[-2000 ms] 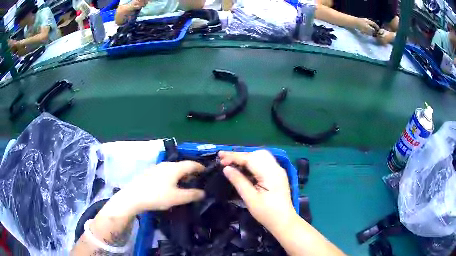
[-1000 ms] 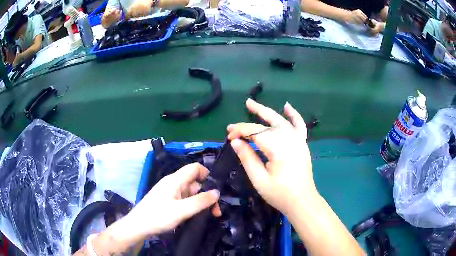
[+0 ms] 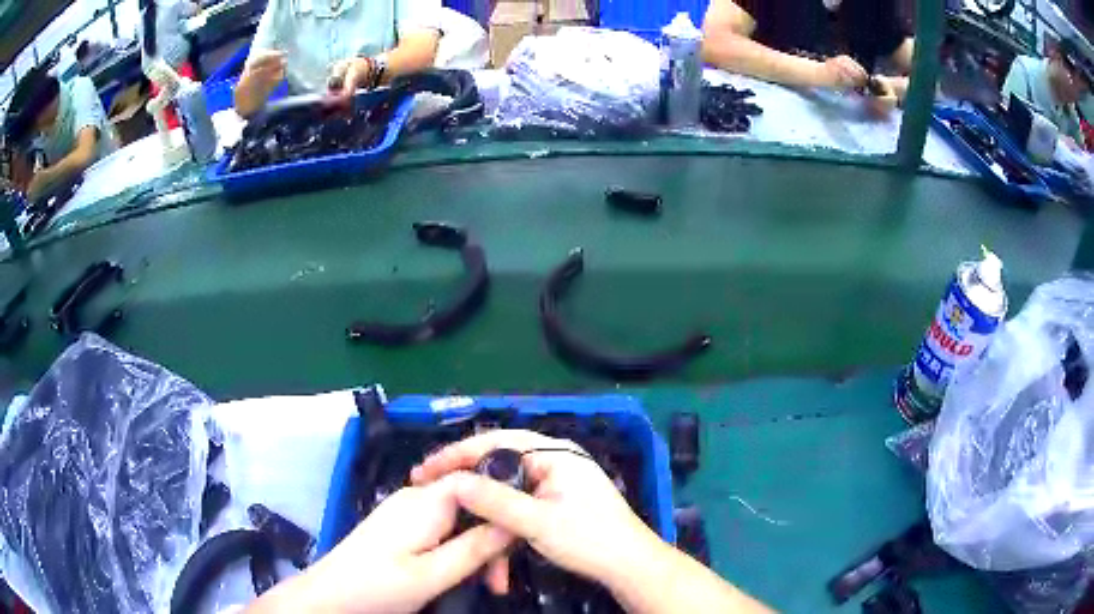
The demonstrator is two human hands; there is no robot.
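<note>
My left hand (image 3: 414, 542) and my right hand (image 3: 561, 501) are close together over the blue plastic bin (image 3: 662, 480). Between them they grip a small black plastic part (image 3: 502, 465); its rounded end shows between the fingers and the rest is hidden. A thin dark wire (image 3: 561, 451) runs from it over my right fingers. The bin holds many mixed black parts. Black curved headbands lie on the green belt beyond, one (image 3: 462, 306) open to the left and one (image 3: 600, 360) open to the upper right.
A clear bag (image 3: 108, 480) of black headbands lies at left beside a white sheet (image 3: 282, 450). A spray can (image 3: 951, 336) and another clear bag (image 3: 1020, 444) stand at right. Loose black parts (image 3: 888, 564) lie near them. People sit across the belt with bins.
My hands have come together lower over the bin, around the part; my right hand was raised earlier with the wire. The headbands have moved left along the belt.
</note>
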